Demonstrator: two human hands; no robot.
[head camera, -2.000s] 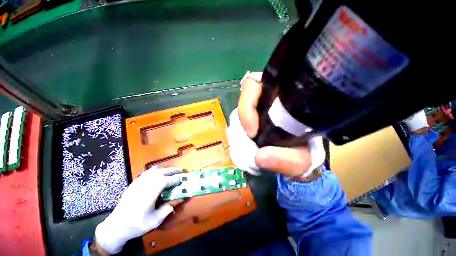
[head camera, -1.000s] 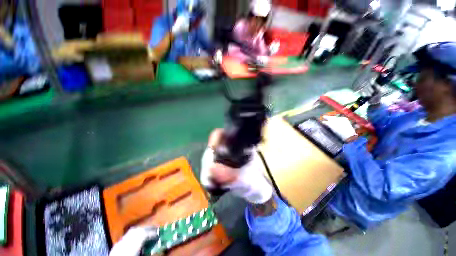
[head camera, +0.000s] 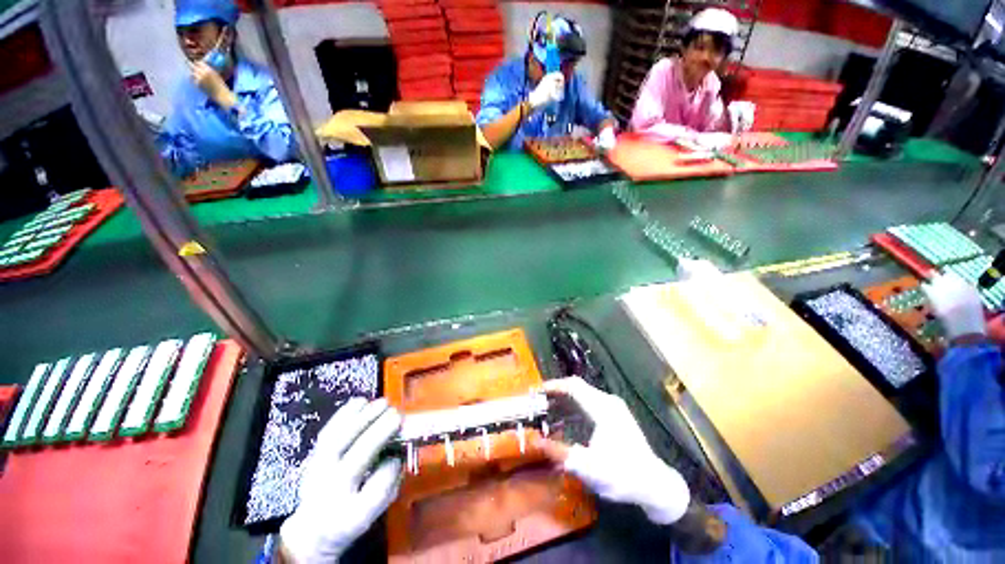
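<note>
My gloved left hand (head camera: 344, 480) and gloved right hand (head camera: 617, 446) hold the two ends of a long pale strip assembly (head camera: 474, 419). It is held level over the middle of the orange fixture (head camera: 485, 534). Its top is white, and several thin pale pieces point down from its lower edge. The fixture's far and near pockets show; the strip partly hides the middle. The screw tray (head camera: 314, 430), full of small silvery screws, lies left of the fixture. Some fingertips of my right hand are bare.
A red board (head camera: 121, 496) at left bears a row of white-topped green strips (head camera: 105, 386). A black cord (head camera: 617, 386) lies right of the fixture. A cardboard sheet (head camera: 771, 386) lies beyond it. A green conveyor (head camera: 441, 264) crosses ahead; a metal post (head camera: 165, 209) stands at left. Several workers sit around.
The screwdriver has left my right hand, which now grips the strip's right end. The strip is turned from its green face to its white top. The view has tilted up.
</note>
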